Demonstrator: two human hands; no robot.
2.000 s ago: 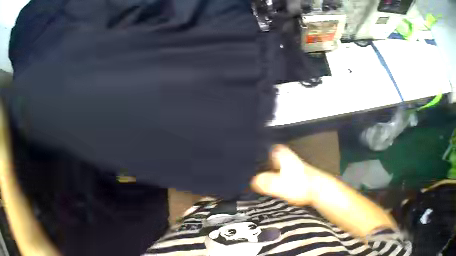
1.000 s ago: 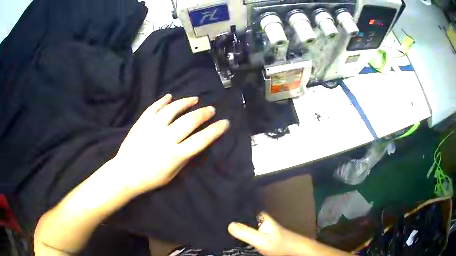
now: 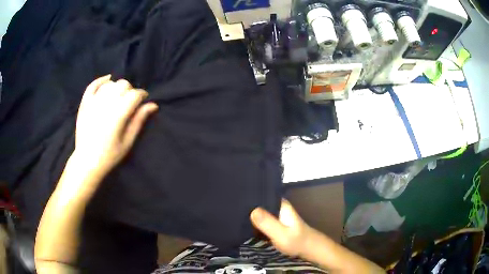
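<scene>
A dark garment piece [image 3: 198, 139] covers the left and middle of the table and hangs over the front edge. Its straight right edge runs up to the presser foot [image 3: 260, 75] of the overlock machine [image 3: 370, 43]. My left hand [image 3: 110, 118] lies on the cloth at the left, fingers curled and gripping a fold. My right hand [image 3: 287, 230] holds the near right corner of the cloth, thumb on top and the other fingers partly hidden. Where the cloth meets the needle is dark and hard to make out.
Four white tension knobs [image 3: 321, 27] and a control box [image 3: 437, 32] with a red light are at the upper right. Black lint [image 3: 316, 136] lies on the white machine table [image 3: 370, 144]. A clear plastic bag [image 3: 389, 182] and green cord [image 3: 474, 200] are below at the right.
The cloth has come down beside the machine and lies flatter. My left hand came into view onto it, then moved left and curled. My right hand stays at the near corner.
</scene>
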